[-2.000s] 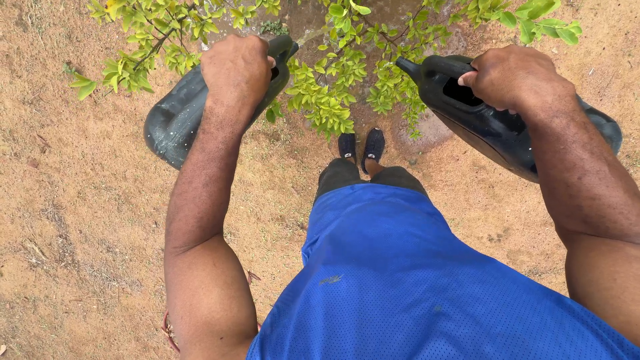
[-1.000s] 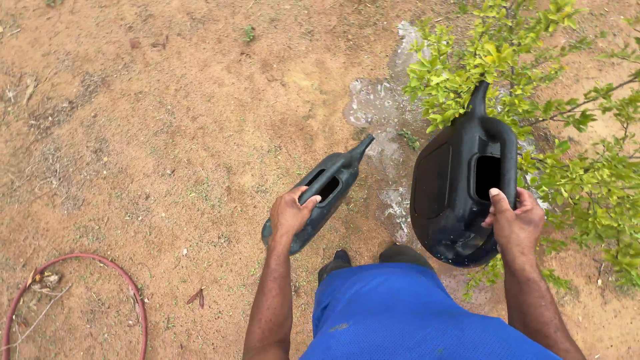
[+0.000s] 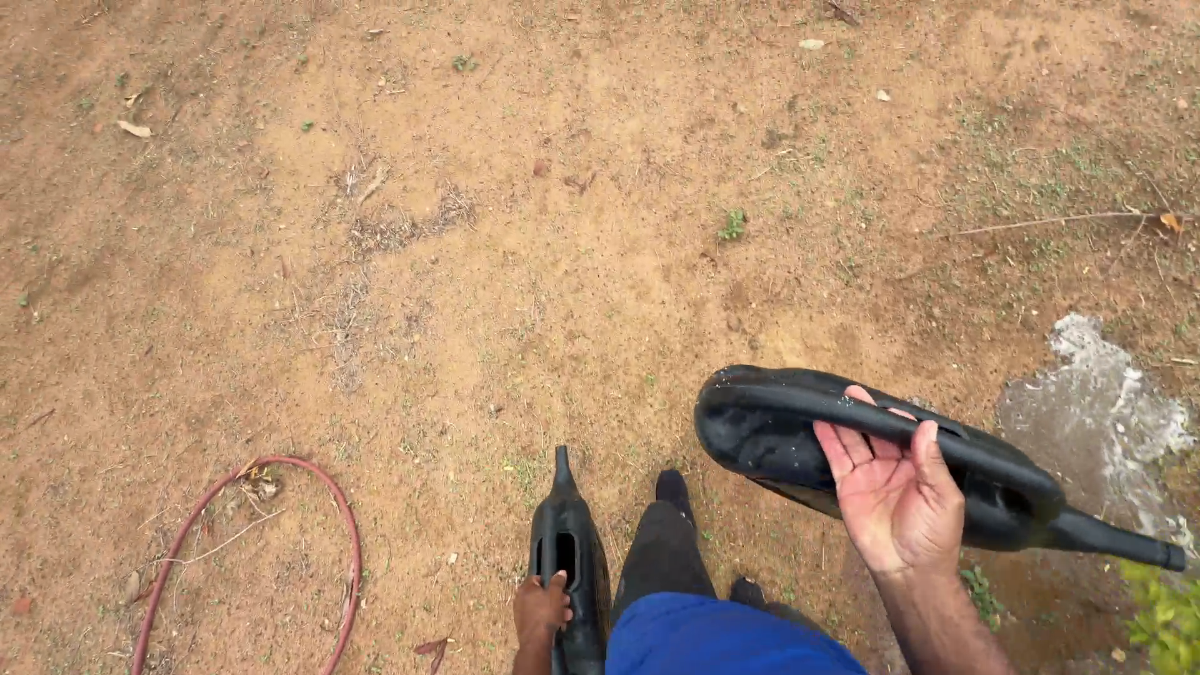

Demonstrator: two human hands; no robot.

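Note:
Low at the bottom of the head view, my left hand [image 3: 542, 611] grips the handle of a black plastic watering can [image 3: 589, 572], whose spout points forward. To the right, my right hand [image 3: 895, 497] is hooked under the handle of a second black plastic watering can [image 3: 769, 422], palm up, with the thumb over the handle. That can hangs tilted on its side, its spout pointing right over wet ground. Part of the left can is cut off by the bottom edge.
A red hose [image 3: 352, 539] lies curved on the dry soil at lower left. A foamy puddle [image 3: 1092, 412] spreads at the right, beside a leafy green shrub [image 3: 1167, 614]. A thin dry stick [image 3: 1059, 223] lies at upper right. My shoes [image 3: 673, 487] stand between the cans.
The view has shifted away from the shrub. The right can has turned from spout-forward to spout-right, and the left can has gone from slanted to nearly straight ahead. Both stay in my hands.

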